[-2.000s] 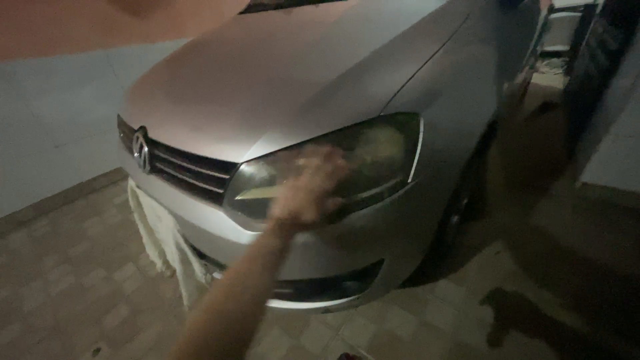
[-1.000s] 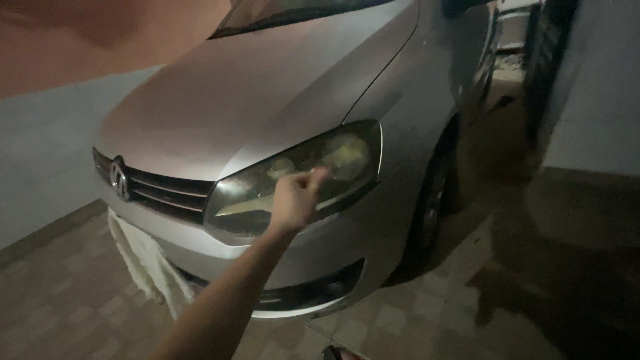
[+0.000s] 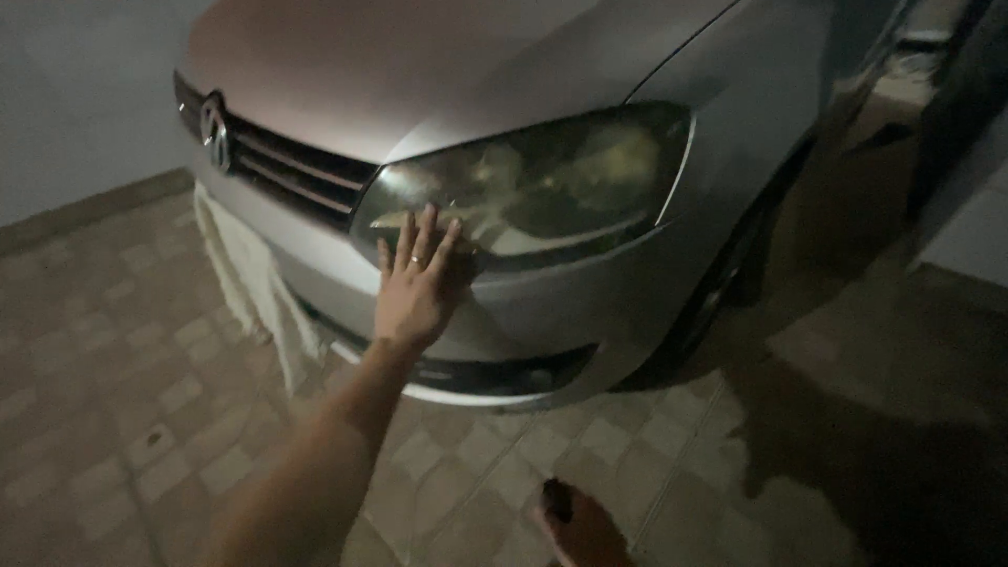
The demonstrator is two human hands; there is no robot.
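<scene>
The front of a silver Volkswagen car [image 3: 504, 315] fills the middle of the view. My left hand [image 3: 417, 276] reaches up from the bottom left, back of the hand toward me and fingers spread. It holds nothing and wears a ring. Its fingertips lie over the lower inner corner of the headlight [image 3: 567, 181]; whether they press on the lens cannot be told. The lens looks hazy and yellowish. A pale cloth [image 3: 252, 276] hangs from the bumper below the grille [image 3: 291, 169]. My right hand is out of view.
Patterned floor tiles [image 3: 189, 465] lie around the car. A white wall [image 3: 87, 102] stands at the left. A foot [image 3: 583, 524] shows at the bottom. To the right are the front wheel [image 3: 717, 283] and a dark shadow [image 3: 850, 465] on the floor.
My left hand was over the middle of the headlight with its fingers curled one second ago; now they are spread at the lower inner corner. The view has moved lower and closer.
</scene>
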